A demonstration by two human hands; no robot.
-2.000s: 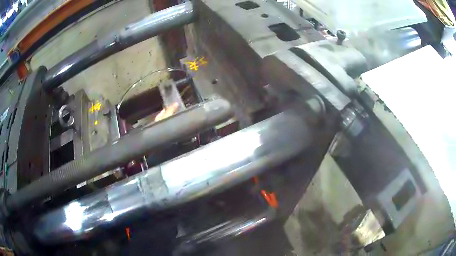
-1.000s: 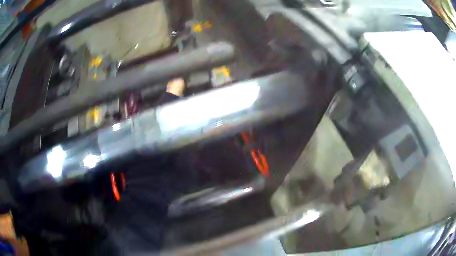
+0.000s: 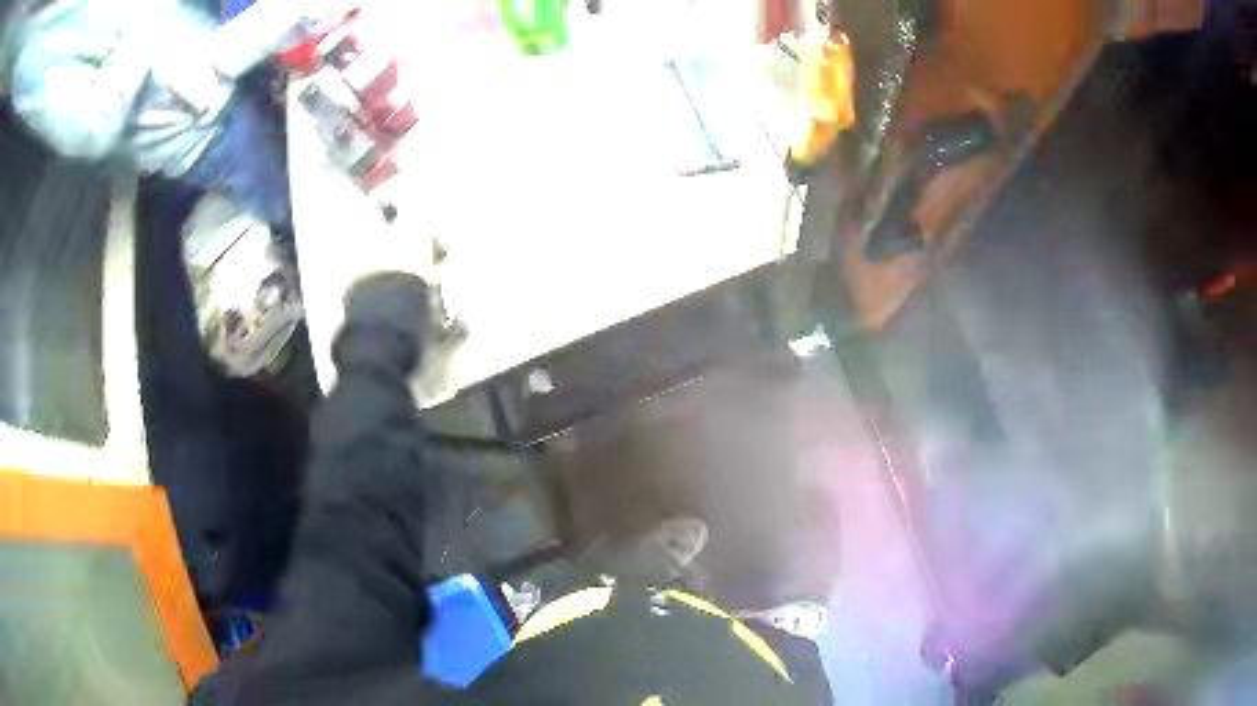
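My left arm, in a dark sleeve, reaches up from the bottom left to the near left corner of the white-topped table. My left hand is a dark, blurred shape at that corner; its fingers cannot be made out. Small blurred metal pieces lie beside it at the table edge. Whether the hand holds any of them cannot be told. My right hand is out of view.
Red and pink parts lie at the table's far left. A bright green item is at the back, a yellow-orange item at the right corner. A blue object is below. An orange-edged panel stands left.
The view has swung from the machine's tie bars and mould area to the white table. The bare fingers seen between the bars are gone from view. My left arm now reaches to the table.
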